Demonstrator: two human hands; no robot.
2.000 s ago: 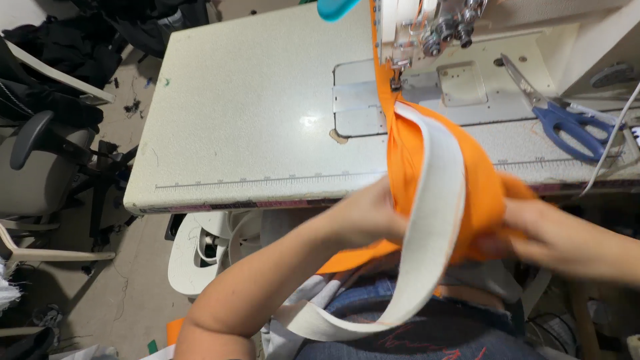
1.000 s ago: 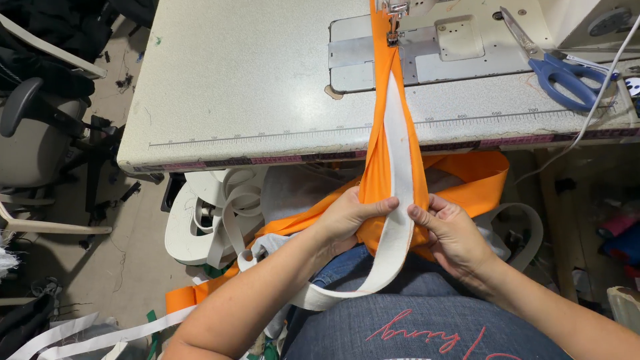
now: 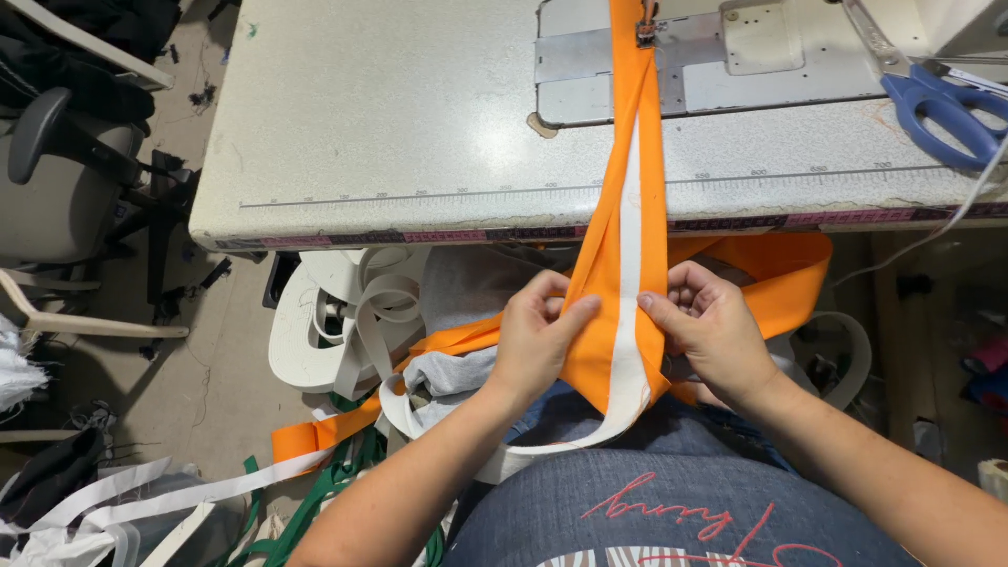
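A strip of orange fabric [image 3: 592, 339] runs from under the presser foot [image 3: 646, 33] of a sewing machine down over the table edge. White elastic webbing [image 3: 628, 315] lies along the strip, with orange folded in at both sides of it, and its lower part curves away to the left across the lap. My left hand [image 3: 539, 331] pinches the left edge of the orange fabric between thumb and fingers. Opposite it, my right hand [image 3: 709, 327] holds the right edge, its thumb tip beside the webbing.
Blue-handled scissors [image 3: 941, 114] lie on the sewing table [image 3: 378, 118] at the right. A white cord hangs over the table's front edge. Below stand a roll of white webbing [image 3: 303, 339], an orange roll [image 3: 293, 442] and green strips [image 3: 315, 496]. An office chair [image 3: 63, 173] is at the left.
The webbing stood out in a loose loop over bunched orange fabric; now it lies flat along the strip, with the orange spread at both sides. The hands have moved apart since one second ago.
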